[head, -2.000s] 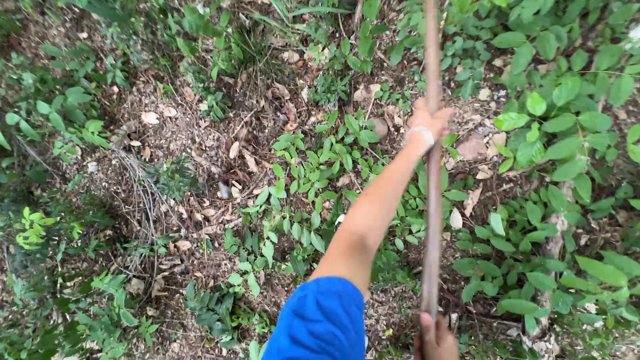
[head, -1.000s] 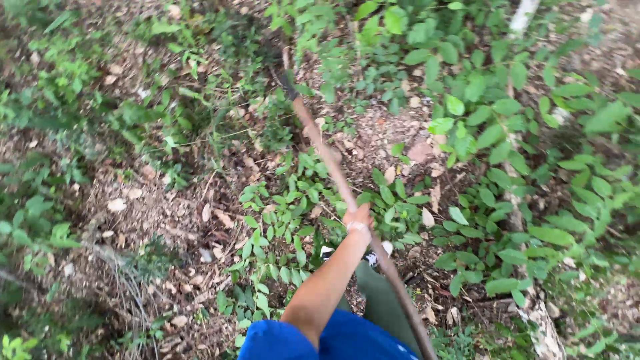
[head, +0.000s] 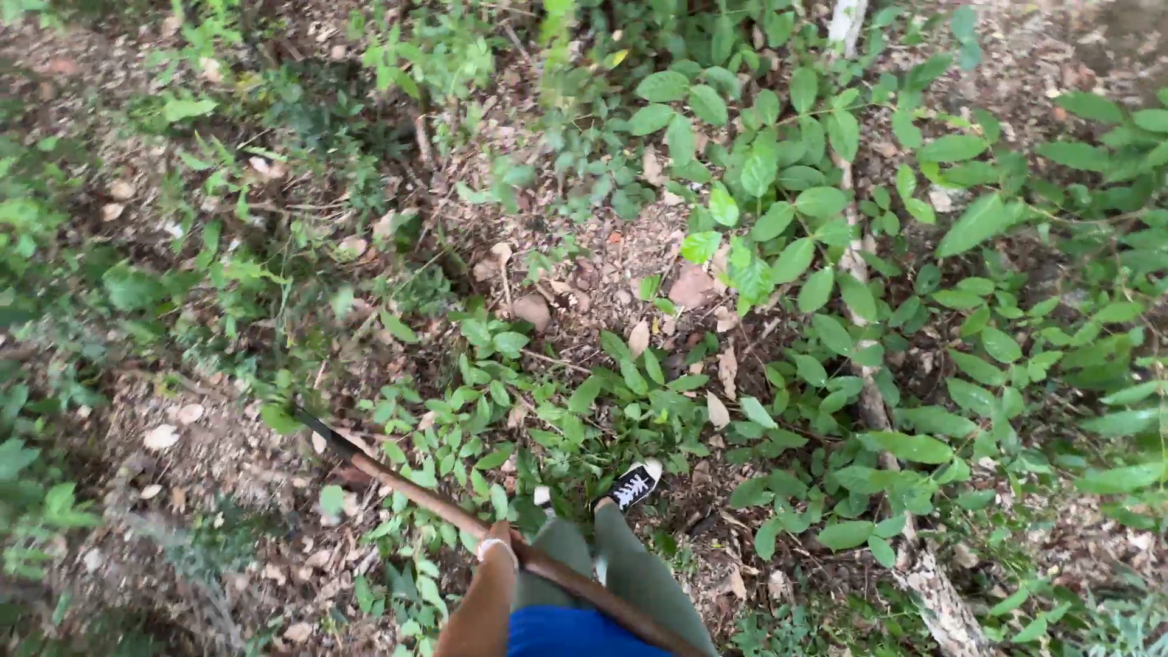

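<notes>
A long wooden pole (head: 424, 497) slants from the lower right up to the left across my legs. Its far end carries a dark, narrow head (head: 324, 431), blurred among small leaves. My left hand (head: 497, 537), with a pale band at the wrist, is closed around the pole's middle. The near end of the pole passes in front of my blue shirt and out at the bottom edge. My right hand is outside the picture.
My black and white sneaker (head: 636, 484) stands among low green plants (head: 584, 401). A thin fallen log (head: 867, 392) runs down the right side, partly under leafy branches (head: 821, 219). Reddish stones (head: 695, 286) and dry leaves lie on the soil.
The pole has swung from nearly upright in the view to a leftward slant, its far end now lower left. My left hand has come nearer my body. My right hand, seen earlier on the pole, has left view.
</notes>
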